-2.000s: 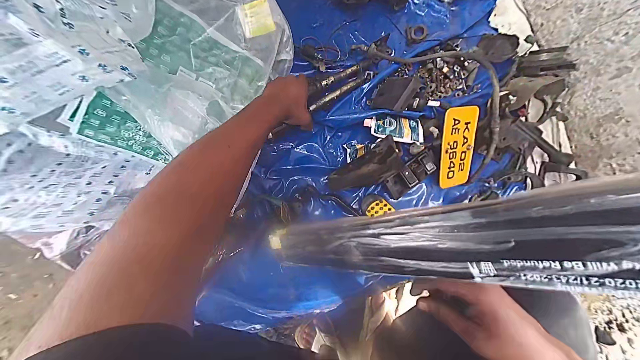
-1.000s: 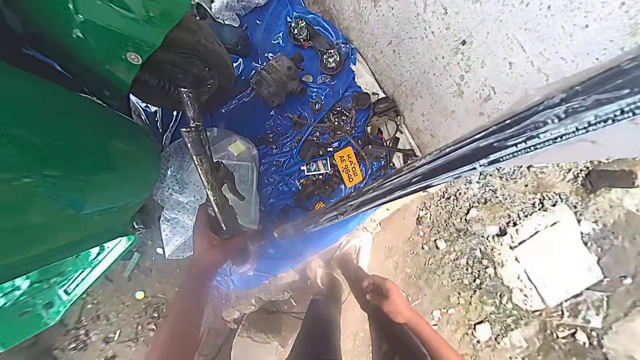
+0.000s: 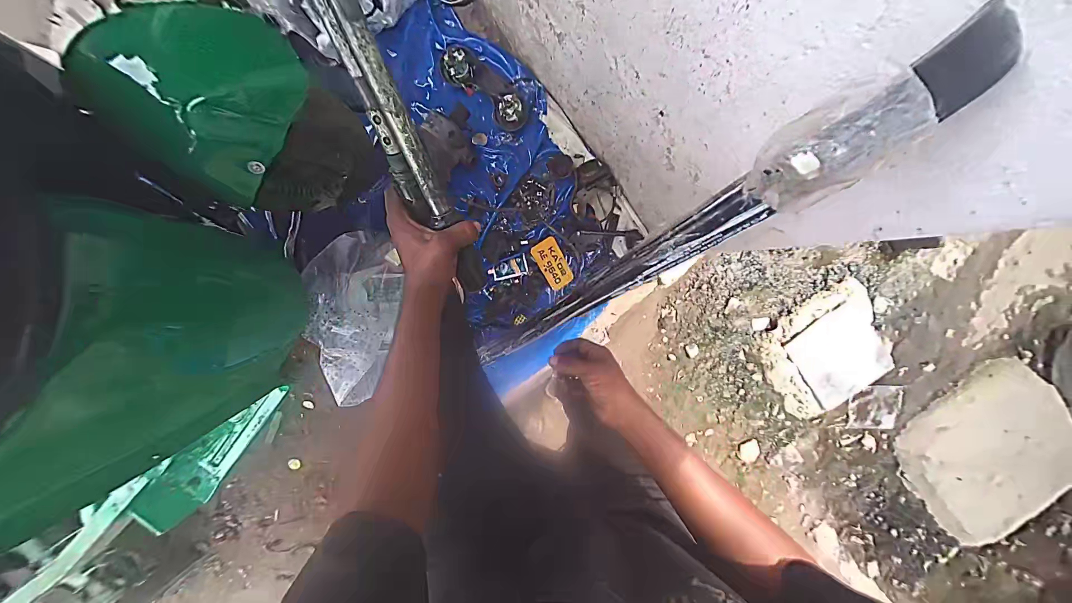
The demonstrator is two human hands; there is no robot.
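Note:
My left hand grips the lower end of dirty metal tubes, which slant up and to the left. They look like fork tubes. My right hand is curled closed below the near edge of the blue plastic sheet, with no object visible in it. Around my left hand, the sheet carries dark vehicle parts, two round metal-faced parts, loose small hardware, a small blue-and-white packet and a yellow number plate.
Green body panels of a vehicle fill the left side. A clear plastic bag lies beside them. Black plastic wrap stretches diagonally toward the pale wall. Stone slabs and rubble lie at right.
My left hand, low over the parts two seconds ago, now holds the tubes raised at a steep slant. The view has swung widely, bringing in the green panels and wall.

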